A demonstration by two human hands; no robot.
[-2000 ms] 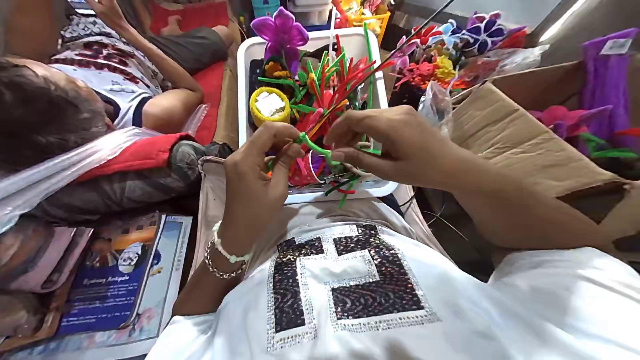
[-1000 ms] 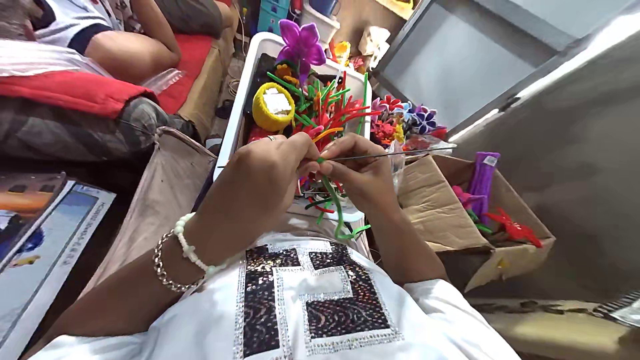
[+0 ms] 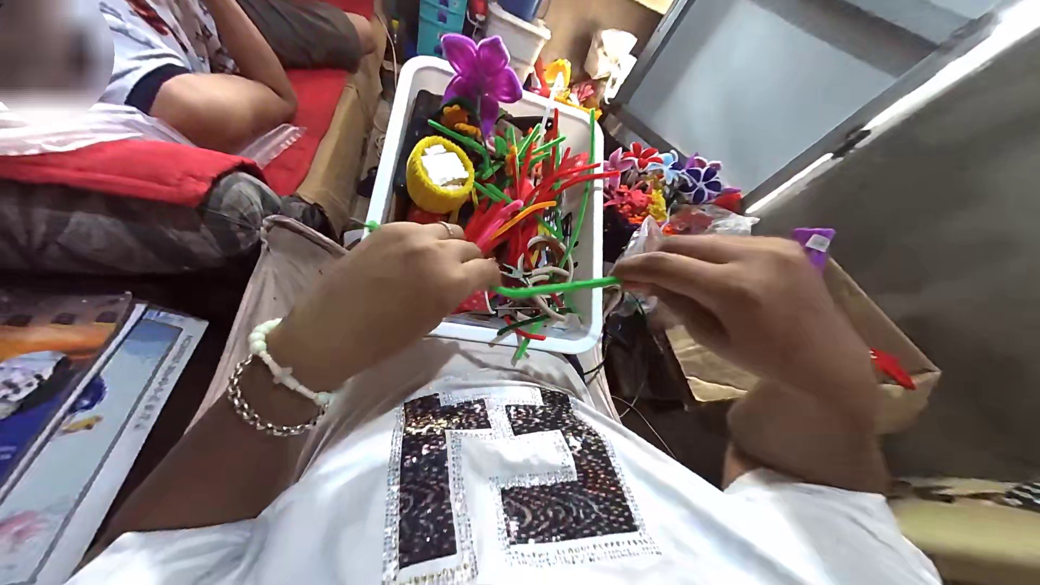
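A green pipe cleaner (image 3: pixel 561 287) is stretched nearly level between my two hands, above the near end of a white plastic tray (image 3: pixel 597 244). My left hand (image 3: pixel 398 284) grips its left part, and a small green tip pokes out behind the knuckles. Its right end is pinched in the fingers of my right hand (image 3: pixel 739 301). Below and beyond, the tray holds red and green pipe cleaners (image 3: pixel 544 179), a yellow fuzzy round container (image 3: pixel 439 175) with white pieces inside, and a purple flower (image 3: pixel 483 75) at the far end.
Right of the tray lie pipe-cleaner flowers (image 3: pixel 703 180) and clear plastic. A cardboard box (image 3: pixel 910 357) stands at the right, partly behind my right arm. Another person (image 3: pixel 219 106) is at the upper left beside a red cloth (image 3: pixel 106 171). Printed sheets (image 3: pixel 138 406) lie at the left.
My hands were close together around green pipe cleaner and have moved apart, with the green piece now straight between them. The thin dark wire seen at my fingers earlier no longer shows there.
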